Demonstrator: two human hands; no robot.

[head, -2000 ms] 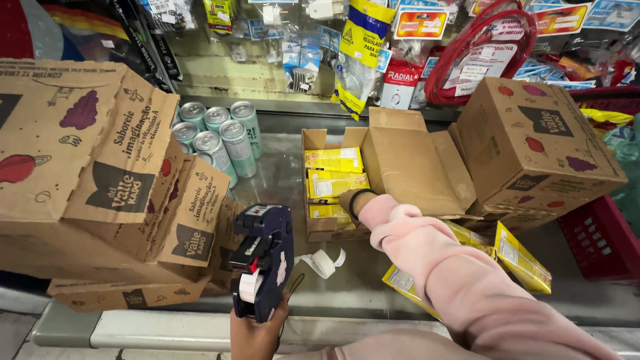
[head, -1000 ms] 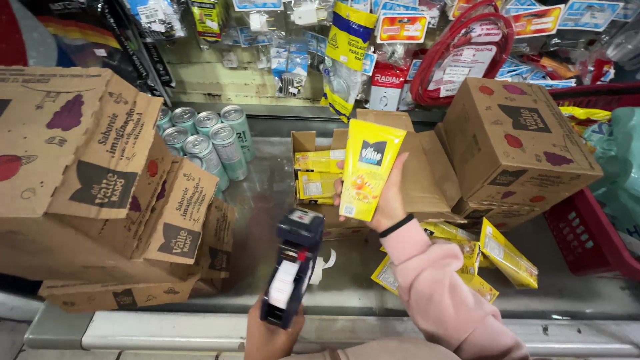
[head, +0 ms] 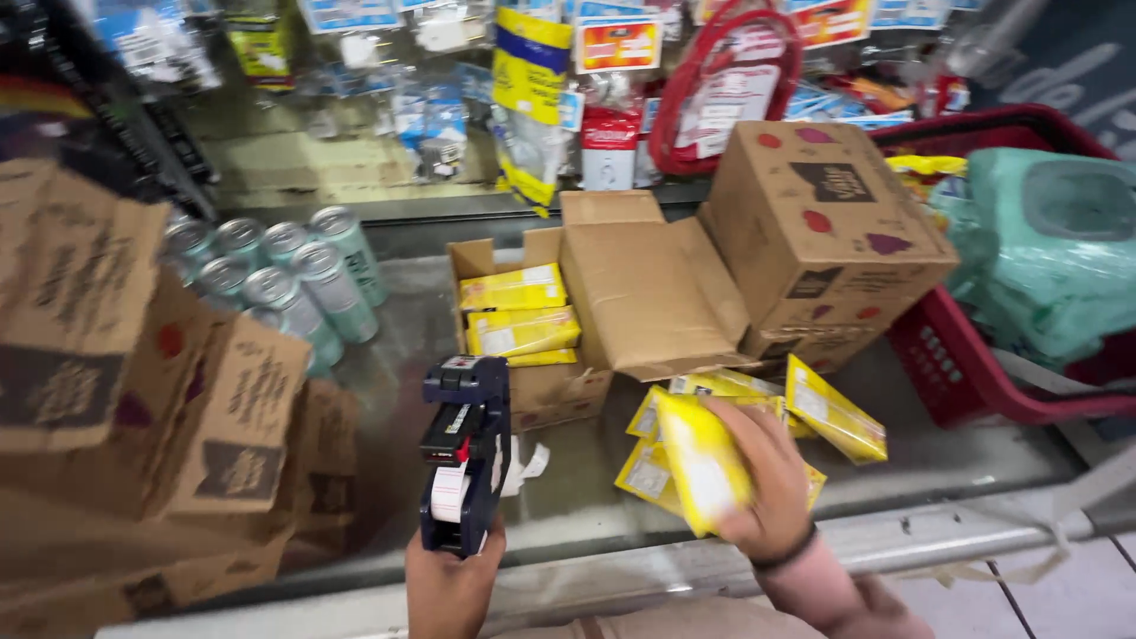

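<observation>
My left hand (head: 454, 577) grips a dark blue handheld price labeler (head: 466, 453), held upright, with a roll of white labels showing in its frame. In my right hand (head: 768, 479) is a yellow juice carton (head: 706, 461), blurred and tilted over a loose pile of similar yellow cartons (head: 652, 470). One more yellow carton (head: 834, 413) lies slanted at the right of the pile. Behind the labeler stands an open cardboard box (head: 550, 399) with several yellow cartons (head: 524, 330) inside, its flap folded out to the right. Curled white paper (head: 532, 463) lies beside the labeler.
Cardboard boxes (head: 240, 417) are stacked at left, near several light green cans (head: 333, 288). A closed printed box (head: 834, 240) stands at right, beside a red shopping basket (head: 954, 373) holding a green wrapped package (head: 1056, 257). Packaged goods hang behind. The shelf's metal edge (head: 621, 577) runs along the front.
My right hand has moved from in front of the open box to the loose pile at the right, with a yellow carton in it. The labeler remains in my left hand.
</observation>
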